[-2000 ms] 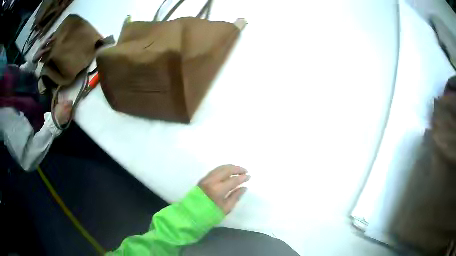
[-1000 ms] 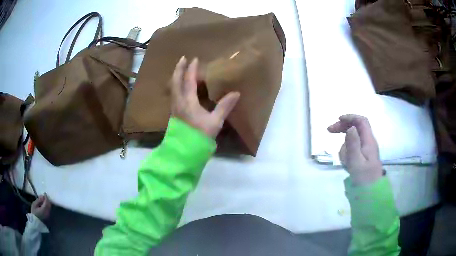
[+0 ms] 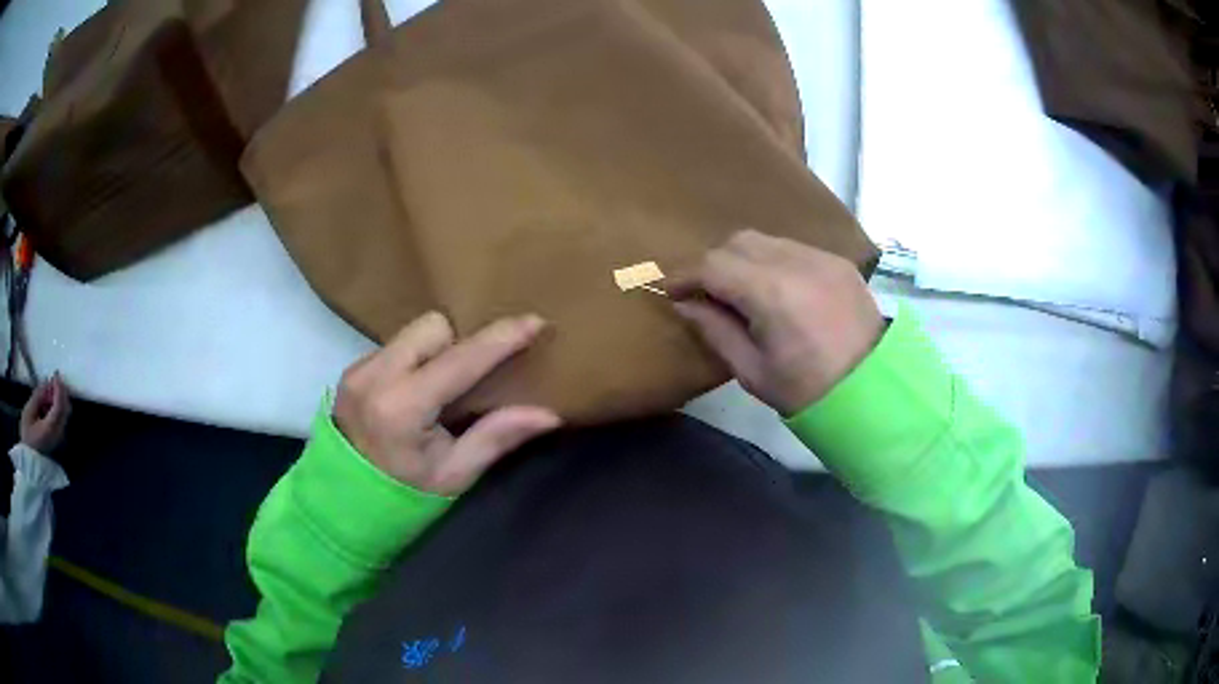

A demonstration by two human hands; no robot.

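A brown tote bag (image 3: 521,174) lies on the white table in front of me. A small pale-yellow rectangle (image 3: 639,275) sits on its face. My left hand (image 3: 441,401) holds the bag's near edge, fingers on the face and thumb at the rim. My right hand (image 3: 789,321) is closed, pinching a very thin, light tool (image 3: 652,289) whose tip reaches the yellow rectangle's lower edge. The tool's rest is hidden in my fingers. Whether lettering lies under the rectangle cannot be told.
Another brown bag (image 3: 120,134) lies at the left, near an orange-red object (image 3: 23,254). Layered white sheets (image 3: 1003,241) lie at the right, with brown bags (image 3: 1123,80) beyond. Another person's hand (image 3: 44,414) shows at the far left. The table's front edge runs below.
The tote bag has come closer and turned, with the yellow rectangle now showing. My left hand has moved down to its near edge. My right hand has moved left from the white sheets onto the bag.
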